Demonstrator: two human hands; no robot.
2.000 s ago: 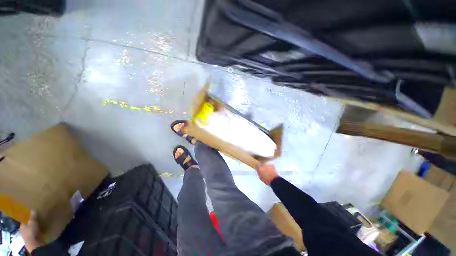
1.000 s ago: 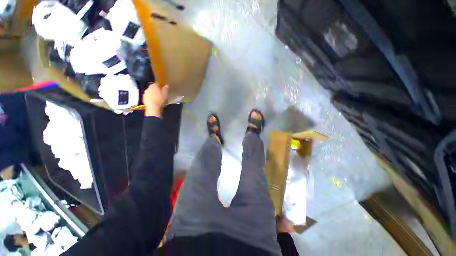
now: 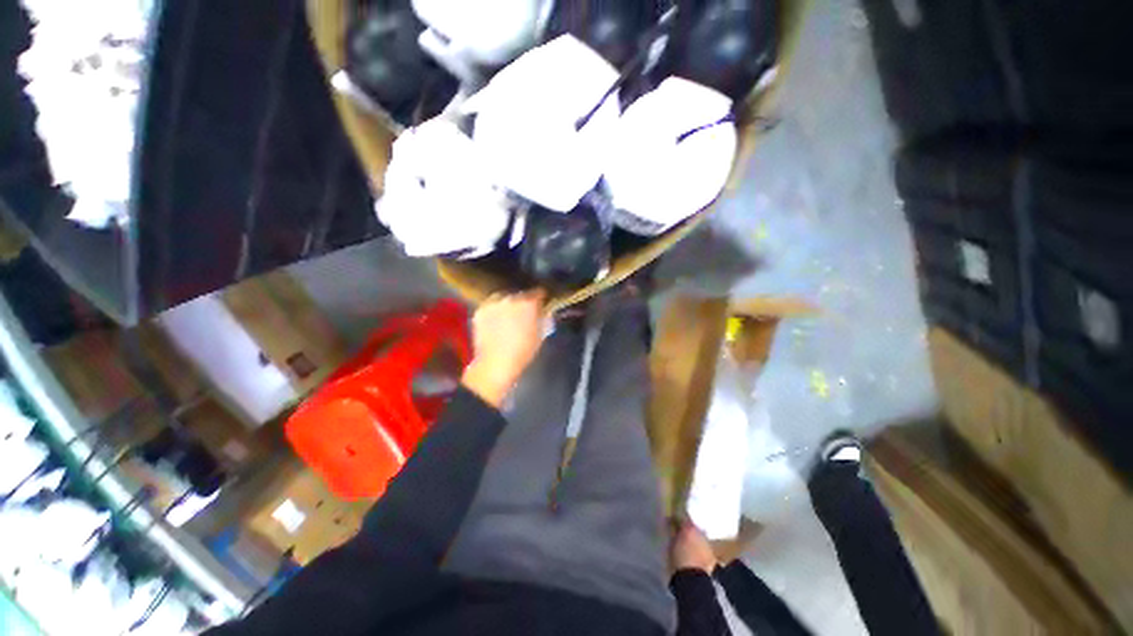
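Observation:
My left hand (image 3: 507, 336) is closed on the near rim of the round carton bin (image 3: 613, 281) at the top centre. The bin is heaped with white security cameras (image 3: 547, 124) and black ball parts (image 3: 565, 246). My right hand (image 3: 692, 547) is low in the view, closed on the near end of the long open carton (image 3: 682, 410). That carton hangs beside my right leg, with white contents and a small yellow item inside. The right fingers are partly hidden by the carton.
A red stool (image 3: 354, 422) stands left of my legs. Black crates (image 3: 249, 137) are at upper left; a bench with white parts (image 3: 56, 547) is at lower left. Stacked black crates (image 3: 982, 211) and flat brown cartons (image 3: 982, 534) line the right. Another person's leg (image 3: 876, 534) is at lower right.
The bin has shifted from upper left to top centre, with my left hand still on its rim. The red stool shows more fully. Another person's leg has appeared at lower right.

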